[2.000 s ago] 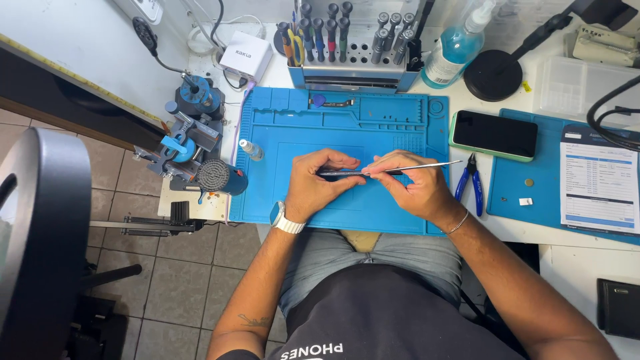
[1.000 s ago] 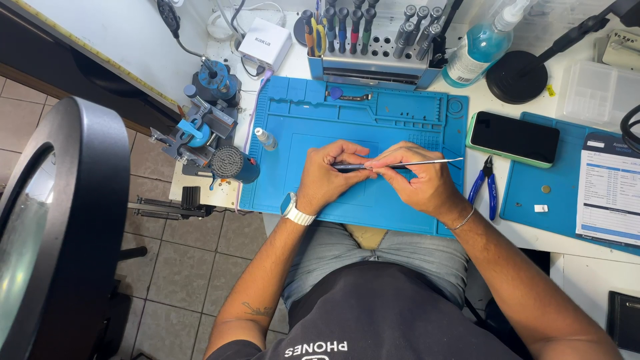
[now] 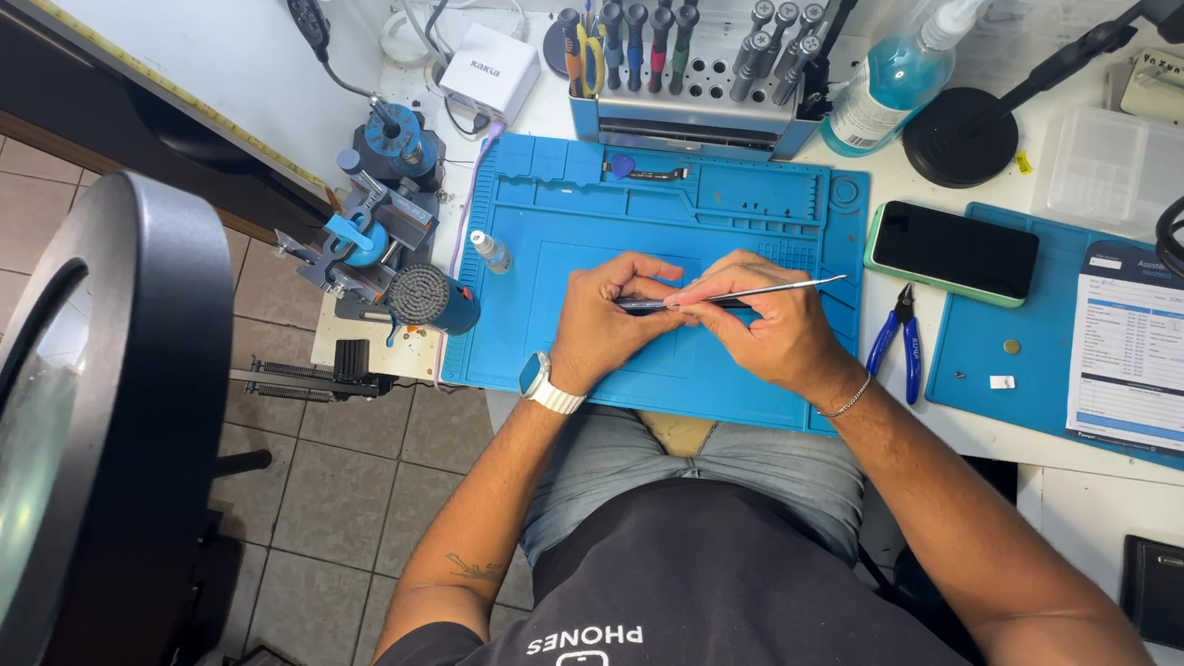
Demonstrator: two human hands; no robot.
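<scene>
Over the blue silicone repair mat (image 3: pixel 518 342), my left hand (image 3: pixel 615 319) grips a thin, dark, flat device (image 3: pixel 643 304) seen edge-on, perhaps a phone. Most of it is hidden by my fingers. My right hand (image 3: pixel 763 324) pinches a slim metal spudger-like tool (image 3: pixel 786 288), whose curved end points right; its other end meets the device's edge between my hands. Near the mat's upper edge lie a blue plastic pick (image 3: pixel 622 166) and a small flex cable (image 3: pixel 664 175). A small clear bottle (image 3: pixel 491 252) stands left of my left hand.
Behind the mat is a screwdriver rack (image 3: pixel 694 129). A blue-liquid spray bottle (image 3: pixel 888 88), a phone in a green case (image 3: pixel 955 252) and blue-handled cutters (image 3: pixel 895 344) are at right. Clamp stands (image 3: pixel 370 236) stand left; a large ring-shaped lamp or magnifier (image 3: pixel 157 370) fills the near left.
Both hands stay together around the device and the tool, with only slight shifts of the fingers. The view has shifted a little.
</scene>
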